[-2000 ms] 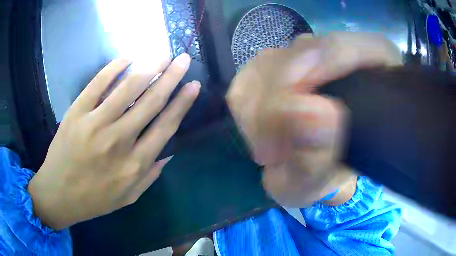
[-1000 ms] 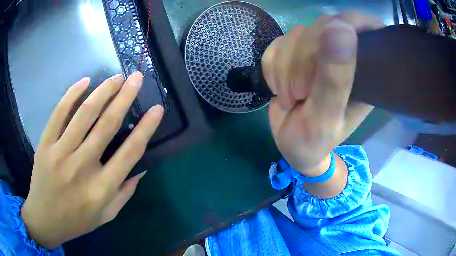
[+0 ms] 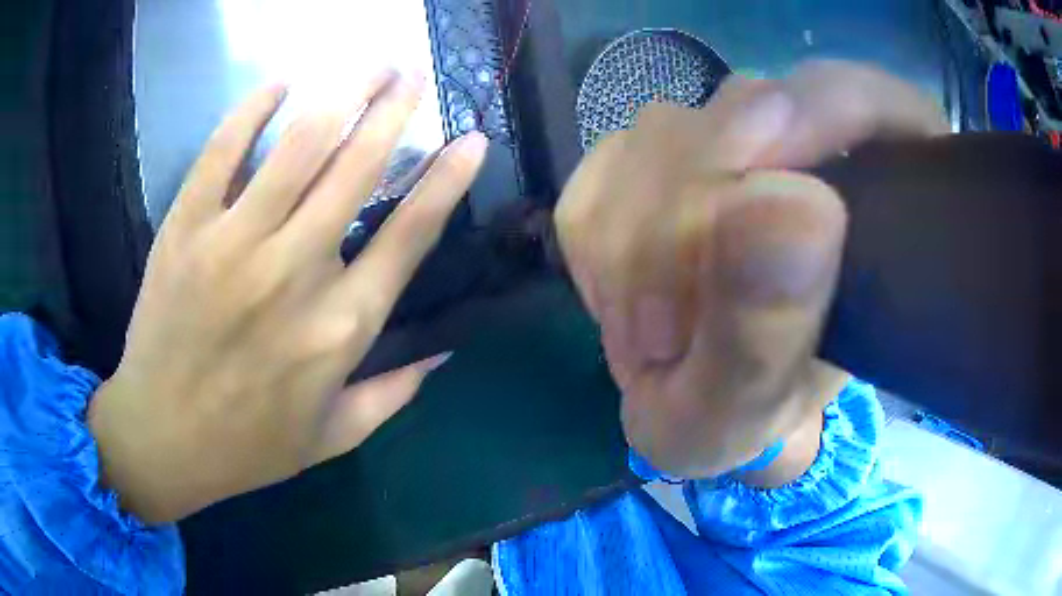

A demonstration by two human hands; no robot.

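My left hand (image 3: 262, 279) lies palm down with fingers spread on the device unit, over the silver-grey sheet (image 3: 175, 111) inside its black border (image 3: 93, 163). A strip with shiny round spots (image 3: 466, 58) and thin red wires runs beside the sheet. My right hand (image 3: 710, 256) is closed around the thick dark electric screwdriver (image 3: 943, 245), large and blurred near the camera. Its nose and bit are hard to make out, in the dark area left of the fist. The round perforated screw tray (image 3: 641, 82) is partly hidden behind the right hand.
The unit lies on a dark green bench surface (image 3: 501, 408), whose front edge runs below my hands. A blue object (image 3: 1003, 98) and small tools stand at the upper right. A white box-like surface (image 3: 990, 501) is at the lower right.
The right hand with the screwdriver has moved from over the screw tray left and down towards the unit. The left hand still rests on the unit, and the camera view has shifted.
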